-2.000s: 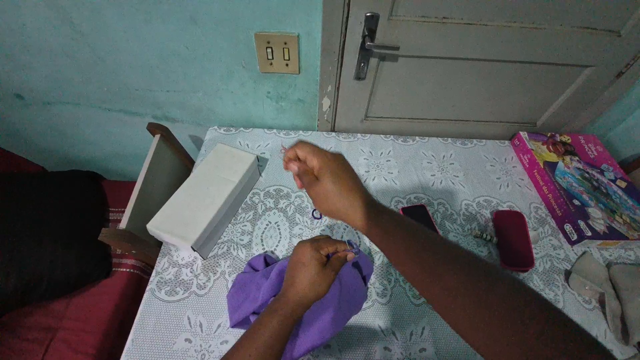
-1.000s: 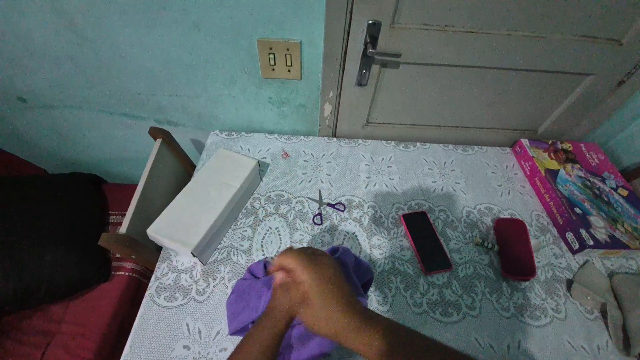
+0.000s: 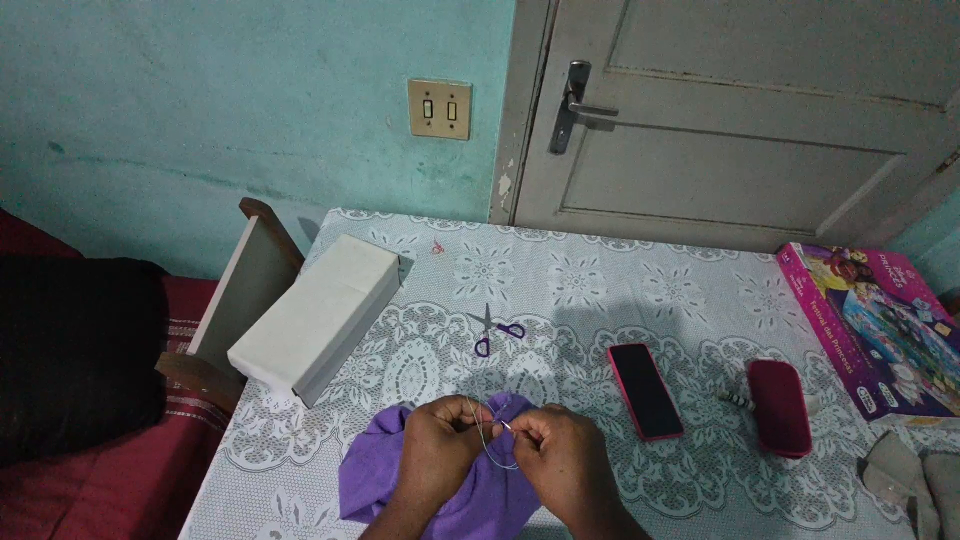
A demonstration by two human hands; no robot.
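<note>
A purple cloth lies bunched at the near edge of the table. My left hand pinches a fold of it between thumb and fingers. Close on its right, my right hand holds the tip of a small sewing needle at the cloth. A pale thread loops between the two hands and over the cloth. Beyond them a pair of small scissors with purple handles lies with its blades apart.
A white box stands at the left. To the right are a smartphone, a dark red case, a boxed game and grey cloth. A scrap of red thread lies near the back edge.
My right hand, raised above the table two seconds ago, is now down beside my left hand at the cloth. The scissors and phone, partly covered then, show fully.
</note>
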